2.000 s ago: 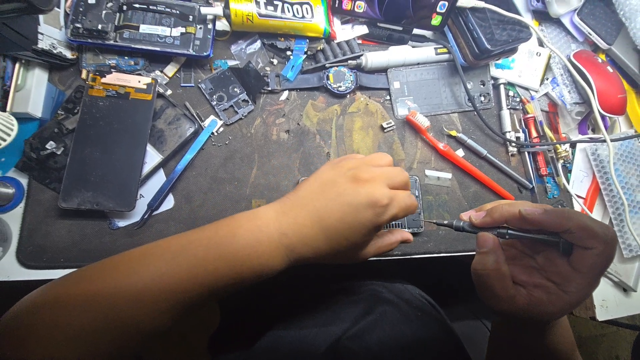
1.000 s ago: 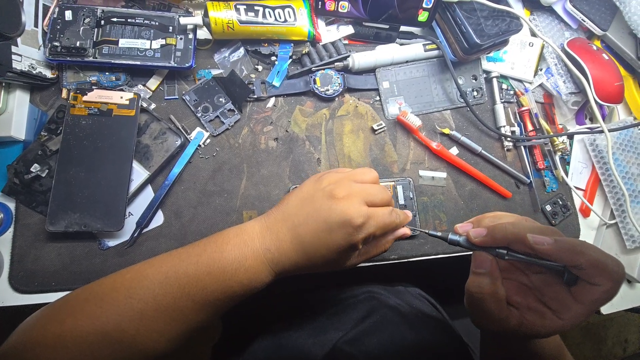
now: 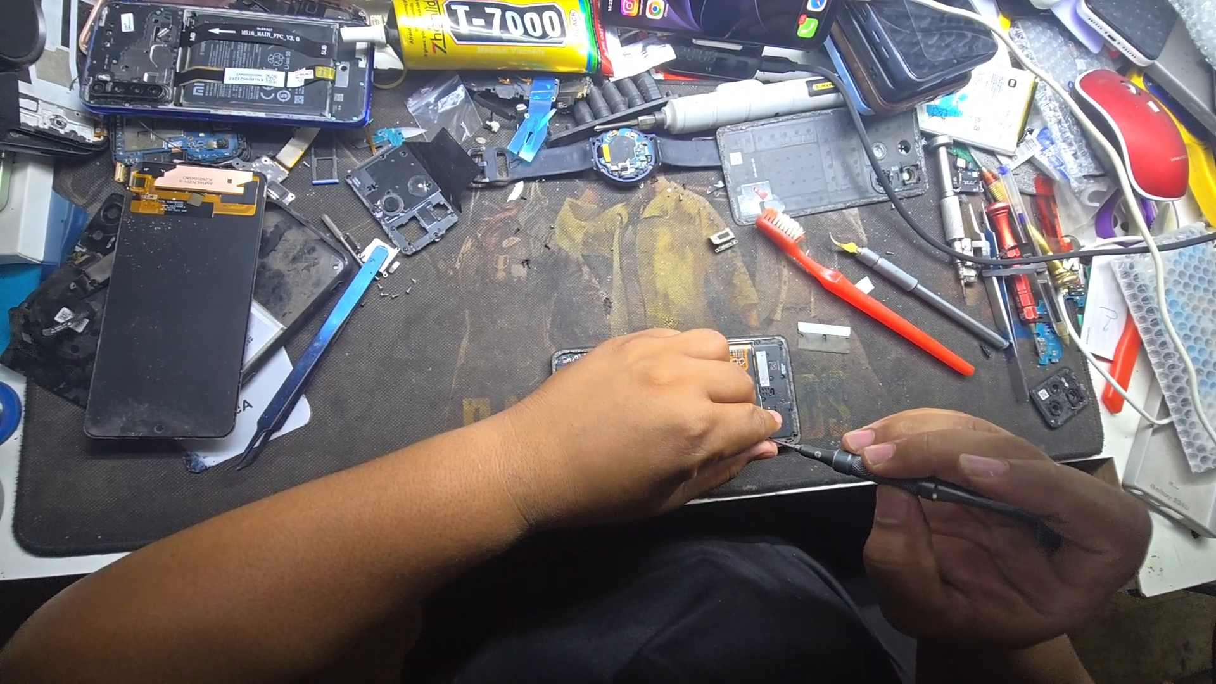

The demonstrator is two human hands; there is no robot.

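An opened smartphone lies on the dark work mat near its front edge, its inner parts facing up. My left hand grips it from above and covers most of its middle and left. In my right hand is a slim dark precision screwdriver, held nearly level. Its tip meets the phone's lower right corner, beside my left fingertips; whether it sits in a screw or on the frame edge I cannot tell. A small clear strip lies just right of the phone.
Behind the phone are a red toothbrush, a grey craft knife, an opened smartwatch and a phone back cover. Blue tweezers and a black display panel lie left. A yellow glue box stands behind; cables cross the right side.
The screwdriver tip has moved from the phone's right edge to its lower right corner. My left fingers have shifted towards that corner and still hold the phone.
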